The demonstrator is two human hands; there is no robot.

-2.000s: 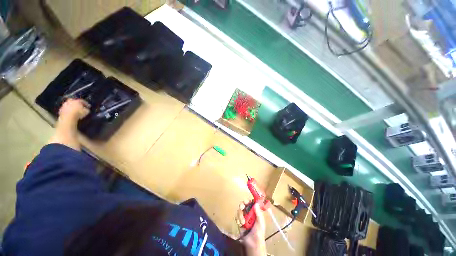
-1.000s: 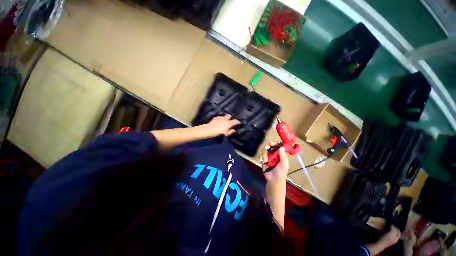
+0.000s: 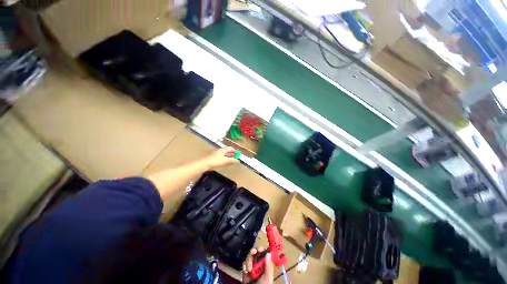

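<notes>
My left hand (image 3: 222, 157) is stretched out to the bench's far edge, with a green cell (image 3: 237, 155) at its fingertips. My right hand (image 3: 259, 267) holds the red hot glue gun (image 3: 274, 244), nozzle pointing up and away, at the lower middle. Two black plastic housings (image 3: 238, 224) lie side by side, open side up, between my arm and the gun. Their ribs and channels show. The gun's lower part and the wrist are cut off by the picture's bottom edge.
A parts box (image 3: 242, 145) of red wires and green cells stands beyond my left hand. A black glue gun (image 3: 310, 232) rests in a cardboard tray (image 3: 291, 215). Stacked housings (image 3: 366, 244) stand at right. More housings (image 3: 316, 153) lie on the green belt (image 3: 281, 130) and at upper left.
My left hand has left the housings and reached the green cell, now at its fingertips. Earlier it brought the housings from the left to in front of me. My right hand still holds the red gun.
</notes>
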